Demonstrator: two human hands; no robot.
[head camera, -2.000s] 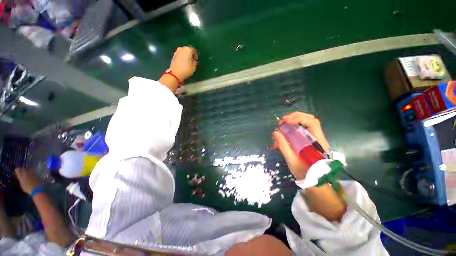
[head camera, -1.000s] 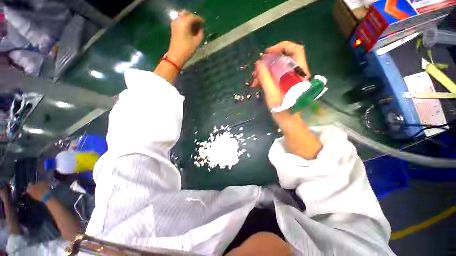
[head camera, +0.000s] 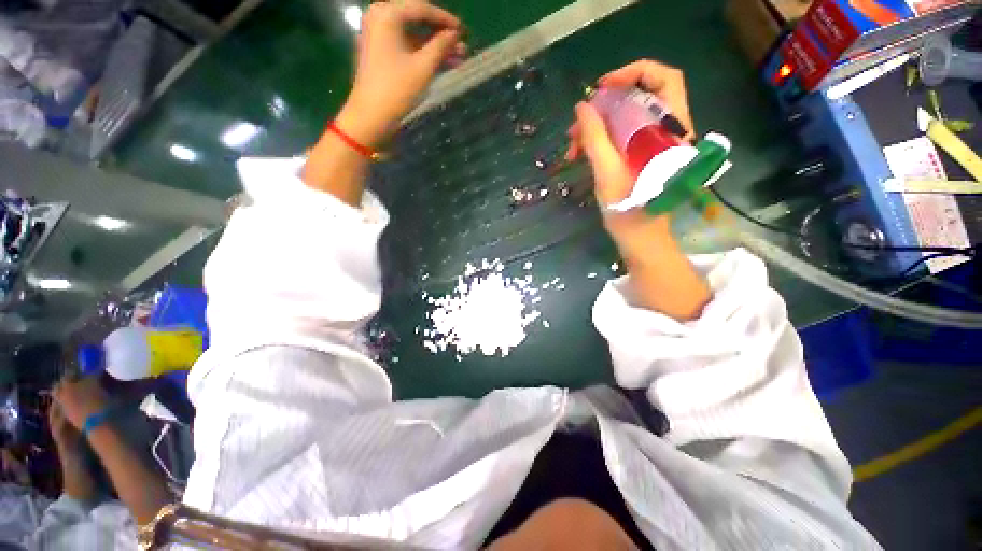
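My right hand (head camera: 606, 167) is closed around a glue syringe (head camera: 644, 138) with red glue inside, its front end toward the upper left. A green cap (head camera: 689, 178) and white tissue are at its rear. My left hand (head camera: 390, 70) is at the top over the bench strip, fingers bent and thumb close to them; whether a small part is between the fingertips cannot be told. A faint clear tray (head camera: 458, 172) with rows of pockets lies between the hands. Small loose components (head camera: 538, 194) lie near its right side. A pile of tiny white pieces (head camera: 485, 312) lies nearer me.
A blue controller (head camera: 861, 161) with red display stands right, with red and blue boxes (head camera: 851, 38) on it. A pale air hose (head camera: 840, 285) runs right from the syringe. A white bottle (head camera: 129, 353) stands left by a blue bin (head camera: 181, 310). Another person's arms (head camera: 108, 452) show lower left.
In the view, both hands have shifted upward since the oldest frame, with the syringe still held. The left fingers have opened somewhat from a fist. The white pile appears further left.
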